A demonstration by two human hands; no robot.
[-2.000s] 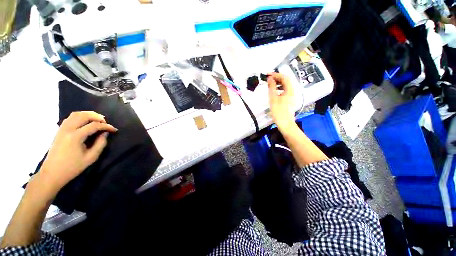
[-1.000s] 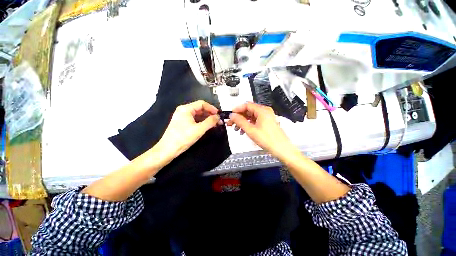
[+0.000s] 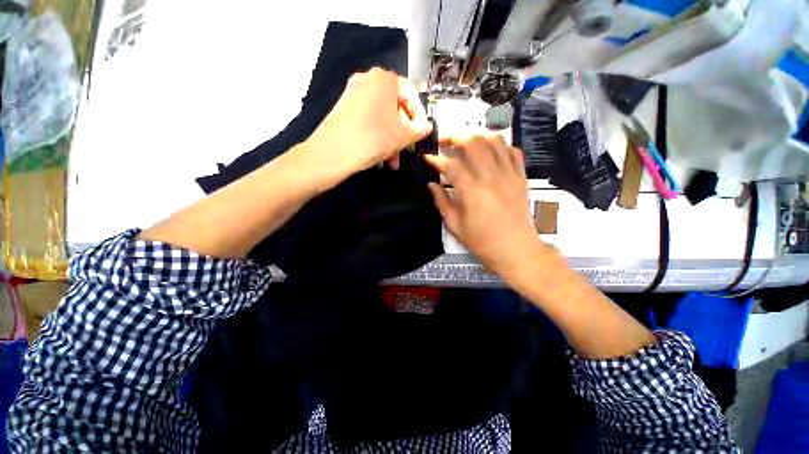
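A black garment piece lies on the white machine table and hangs over its front edge. My left hand is on the cloth just in front of the needle area, its fingertips pinched at the cloth's right edge. A small dark tab shows between the two hands' fingertips. My right hand lies palm down beside it, fingers spread, fingertips touching the cloth edge. Whether the right fingers grip anything cannot be told. The sewing machine head is above and to the right.
Printed black labels lie right of the needle, with pink and blue handles, a brownish strip and a tan patch. Black straps cross the bed. A plastic bag is on taped cardboard at left.
The right hand has come from the right side of the bed to the cloth. Both hands and the small dark tab are now closer to the needle. The camera view has shifted.
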